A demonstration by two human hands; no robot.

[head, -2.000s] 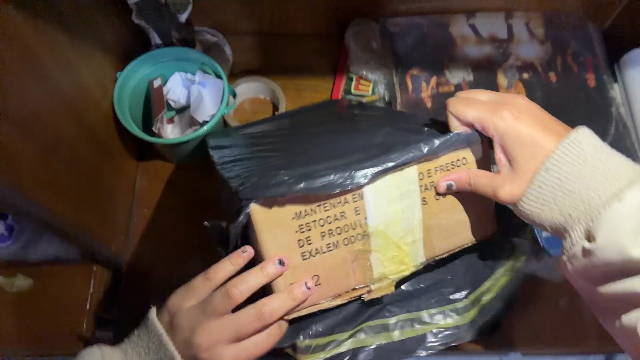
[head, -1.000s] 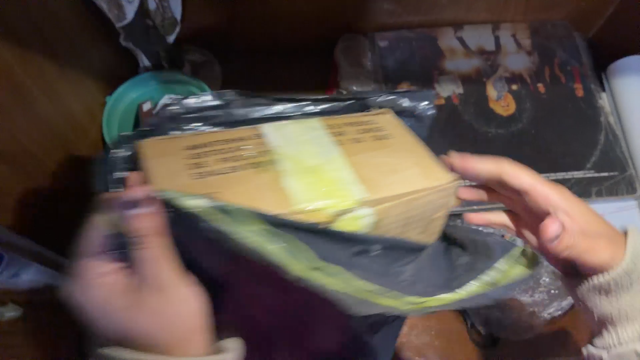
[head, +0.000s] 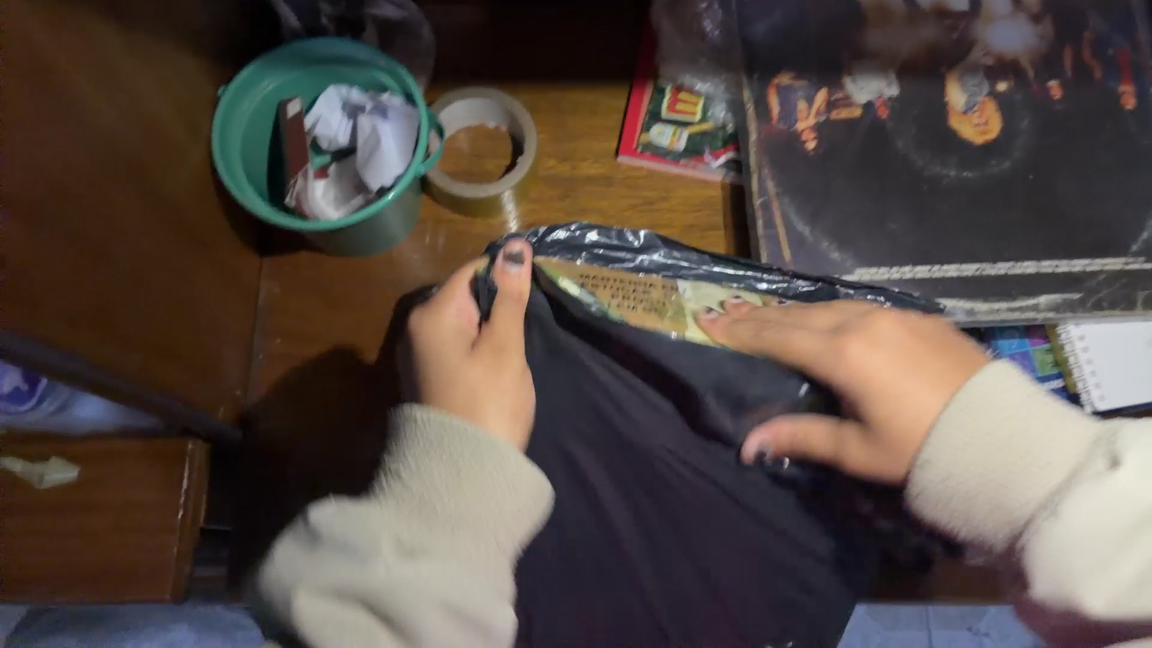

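Observation:
A black plastic bag (head: 648, 504) hangs down in front of me, its mouth partly open at the top. Inside the mouth shows a strip of a cardboard box (head: 621, 292), with printing and a pale tape strip on it; the rest of the box is hidden by the bag. My left hand (head: 477, 337) pinches the bag's rim at the left corner, thumb on the near side. My right hand (head: 855, 387) lies over the right part of the opening, fingertips on the box's taped face and thumb against the outside of the bag.
Behind the bag on the wooden surface (head: 576, 162) stand a green bucket (head: 238, 144) holding crumpled paper and a roll of tape (head: 526, 148). At the right lie a worn dark record sleeve (head: 864, 198), a red-edged printed item (head: 634, 117) and a spiral notebook (head: 1116, 360).
The box, largely exposed one second ago, is now mostly covered by the bag. My left hand has come to the bag's upper left corner, and my right hand has moved over the opening.

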